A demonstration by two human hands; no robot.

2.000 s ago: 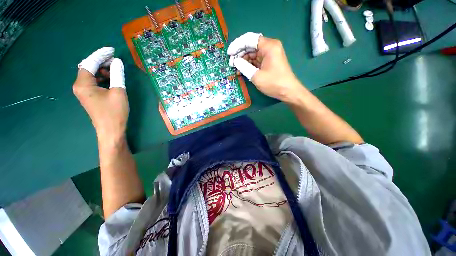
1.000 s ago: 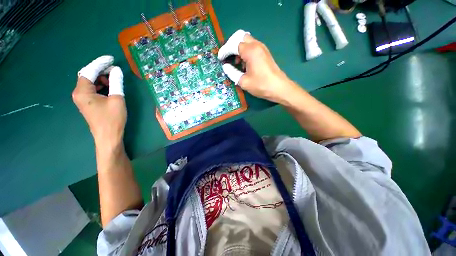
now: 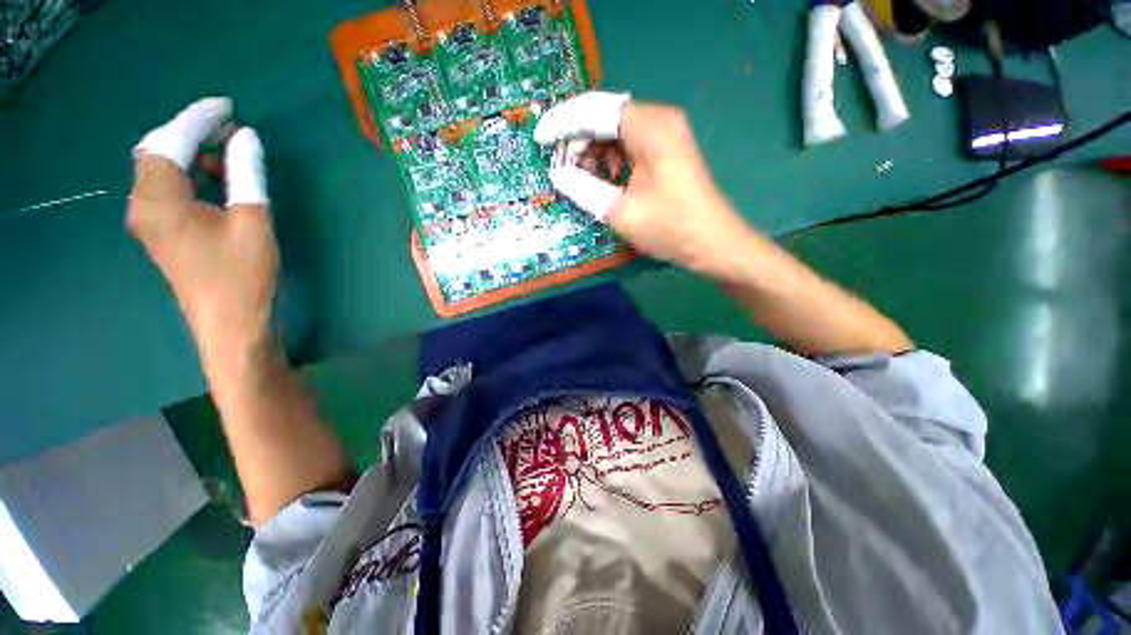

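Note:
The green circuit board panel (image 3: 481,155) lies in the orange fixture (image 3: 461,301) in front of me. Thin grey twisted leads (image 3: 414,20) stand out at its far edge. My right hand (image 3: 630,168), with white finger cots, is over the panel's right side. Its thumb and forefinger are curved towards each other, with small greyish pieces seen between them, too small to make out. My left hand (image 3: 208,174), also with white finger cots, is above the mat left of the fixture, thumb and forefinger apart, with nothing seen in it.
White-sleeved cutters (image 3: 853,77) lie at the far right, beside small white discs (image 3: 943,72) and a black box (image 3: 1013,117) with a glowing strip. A black cable (image 3: 924,207) runs along the right edge. Solder wire (image 3: 56,202) lies at left. A grey-white box (image 3: 102,502) is lower left.
My right hand has moved inward over the panel. My left hand has moved left, away from the fixture. The bench and fixture have shifted in the view.

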